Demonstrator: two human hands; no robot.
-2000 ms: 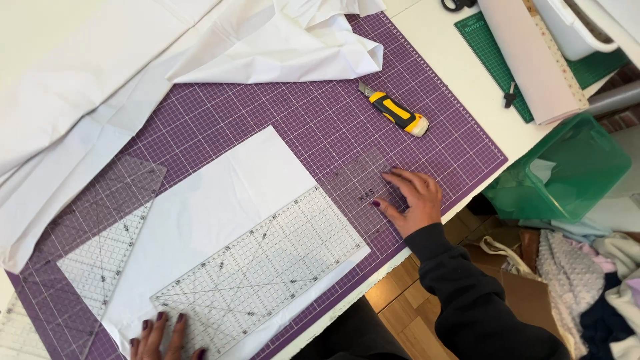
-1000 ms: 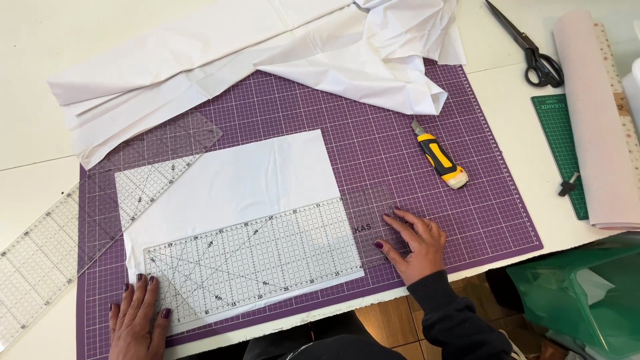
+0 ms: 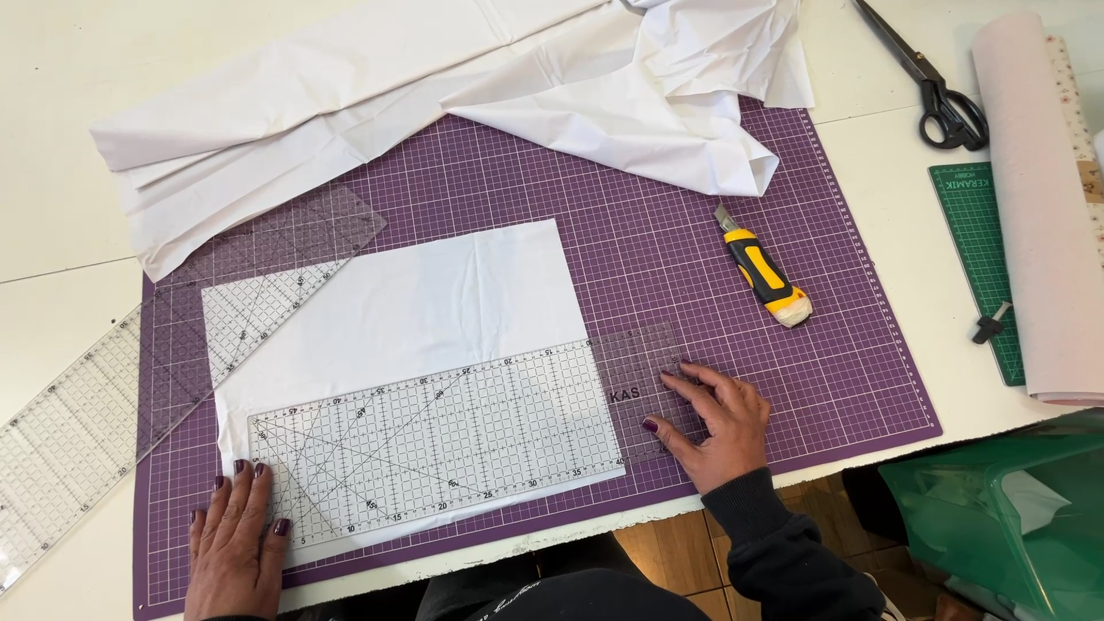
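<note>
A clear quilting ruler (image 3: pixel 448 431) lies on a rectangle of white fabric (image 3: pixel 397 319) on a purple cutting mat (image 3: pixel 828 371). My left hand (image 3: pixel 237 543) lies flat at the ruler's lower left end, fingertips by the fabric's corner. At the right end, which reaches past the fabric, my right hand (image 3: pixel 724 423) rests with bent, spread fingers touching the ruler's edge. Neither hand is closed around anything. A second clear ruler (image 3: pixel 172 388) lies slanted across the fabric's left corner. The yellow and black utility knife (image 3: pixel 763 272) lies right of the fabric, blade showing.
Crumpled white fabric (image 3: pixel 362 95) spreads over the mat's far edge. Black-handled scissors (image 3: pixel 936 95), a small green mat (image 3: pixel 975 250), a small black clip-like item (image 3: pixel 990 323) and a pale pink roll (image 3: pixel 1035 207) lie at the right. A green plastic bin (image 3: pixel 975 509) stands beyond the table's near edge.
The view has turned and shifted. My hands stay at the two ends of the ruler; the fingers of my left hand now lie flatter and more fully in view. The scissors show fully now.
</note>
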